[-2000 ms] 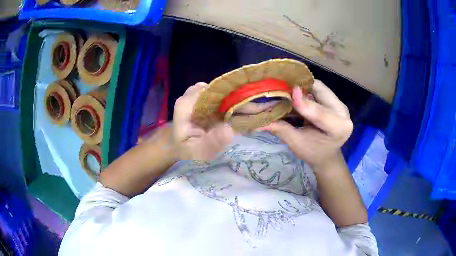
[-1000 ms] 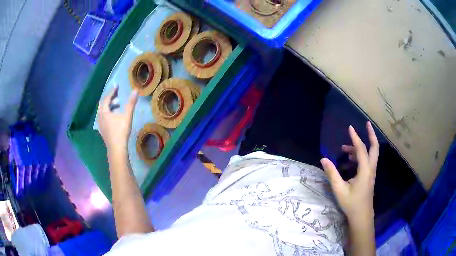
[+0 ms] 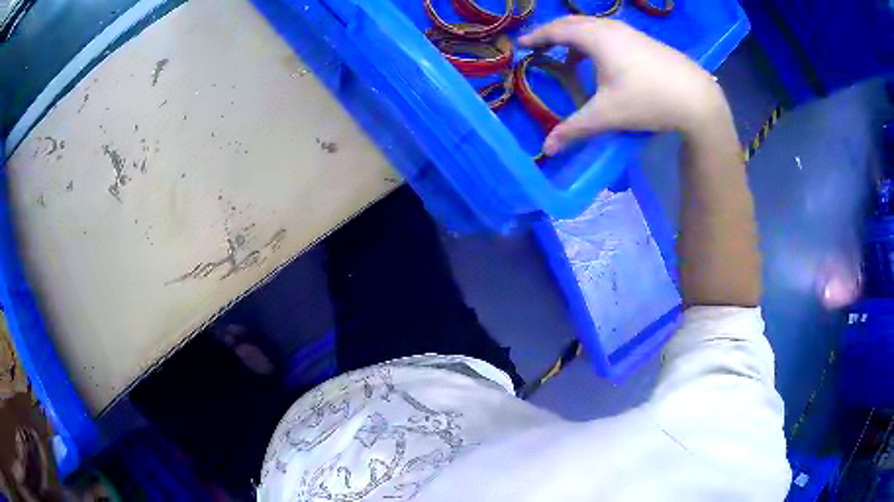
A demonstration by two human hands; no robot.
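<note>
My right hand (image 3: 637, 83) is over the blue inner-ring bin (image 3: 471, 147) at the upper right. Its thumb and fingers are spread around a thin red-banded ring (image 3: 530, 103); the thumb tip is at the ring's lower edge and the fingertips are near its upper end. Whether they grip it cannot be told. Several more red-edged rings (image 3: 473, 61) lie at the bin's left side, some overlapping. A few thin rings lie farther back, near the top edge. My left hand is not in view.
The scuffed beige tabletop (image 3: 196, 186) is left of the ring bin. A lower blue bin (image 3: 620, 284) holds whitish sheet. Another blue bin rim (image 3: 44, 377) with brown things beyond it is at the left edge. Striped tape (image 3: 554, 371) marks the floor.
The view has swung right, from the green tray of assembled rings to the ring bin. My right hand has reached into this bin. My left hand, over the green tray before, has left the view.
</note>
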